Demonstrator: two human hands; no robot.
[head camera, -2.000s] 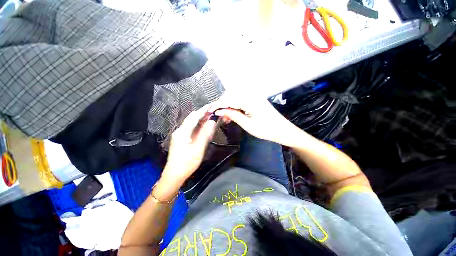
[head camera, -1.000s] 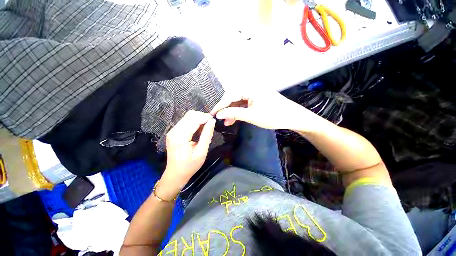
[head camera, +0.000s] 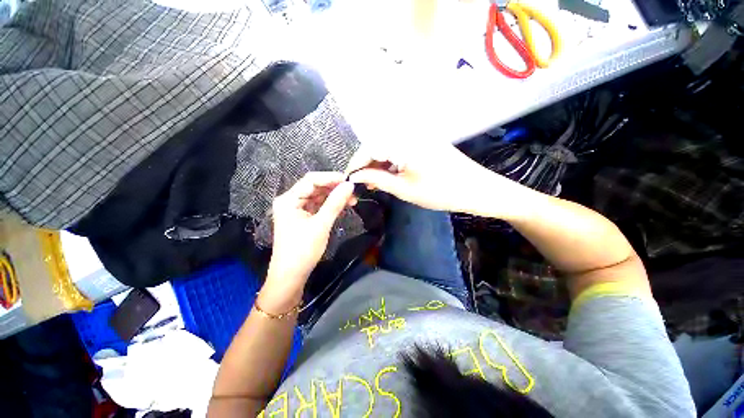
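Observation:
My left hand (head camera: 306, 220) and my right hand (head camera: 404, 175) meet at the fingertips over my lap. Together they pinch a tiny dark piece (head camera: 349, 177), too small to identify for sure. The houndstooth patch (head camera: 281, 167) lies beside and partly under my left hand, on the black lining (head camera: 175, 180). The lining joins the grey plaid garment body (head camera: 114, 106), which spreads over the table at the left.
Red-and-yellow scissors (head camera: 522, 41) lie on the white table (head camera: 457, 98) at the upper right. Dark plaid garments (head camera: 669, 212) are piled at the right. A blue crate (head camera: 216, 298), white scraps (head camera: 159, 371) and a phone-like dark object (head camera: 135, 314) are at lower left. Taped cardboard (head camera: 37, 253) lies at left.
My fingertips stay together on the tiny dark piece and have shifted slightly upward. My right forearm has moved outward to the right. The garment has barely moved.

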